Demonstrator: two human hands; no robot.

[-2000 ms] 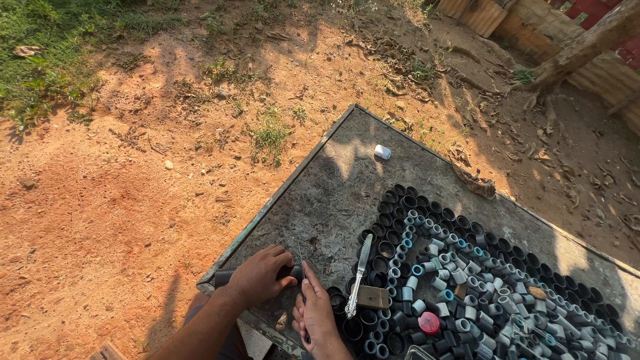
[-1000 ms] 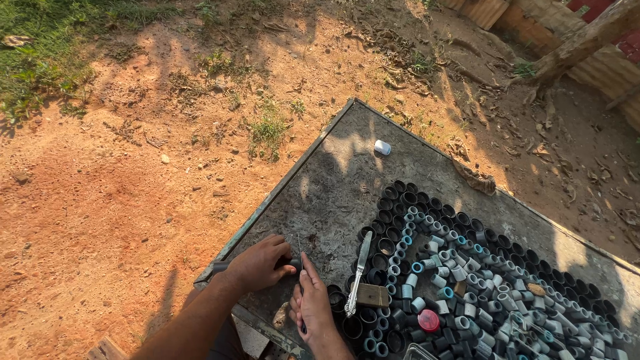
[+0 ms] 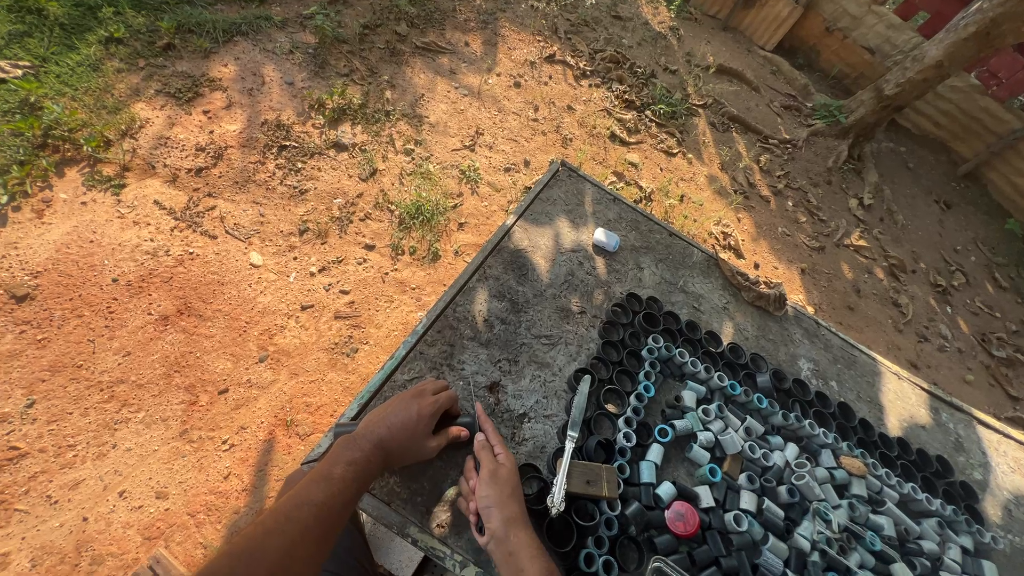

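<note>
My left hand (image 3: 412, 424) presses a dark pipe (image 3: 348, 430) down near the table's left edge; the pipe's end shows past my fingers. In my right hand (image 3: 494, 484) is a knife by its dark handle, its thin blade (image 3: 473, 394) upright against the end of the pipe. Just right of my right hand, a silver table knife with an ornate handle (image 3: 570, 448) leans across black pipe rings and a small wood block (image 3: 590, 480). Rows of black rings (image 3: 650, 322) and grey rings (image 3: 698, 370) border a heap of short grey pipe pieces (image 3: 752, 468).
The worn table (image 3: 552, 280) carries a white cylindrical piece (image 3: 606, 239) near its far corner. A red round lid (image 3: 682, 519) lies among the pipe pieces. A tan lump (image 3: 444, 512) rests by my right wrist. Dry leaves (image 3: 752, 286) lie along the far edge.
</note>
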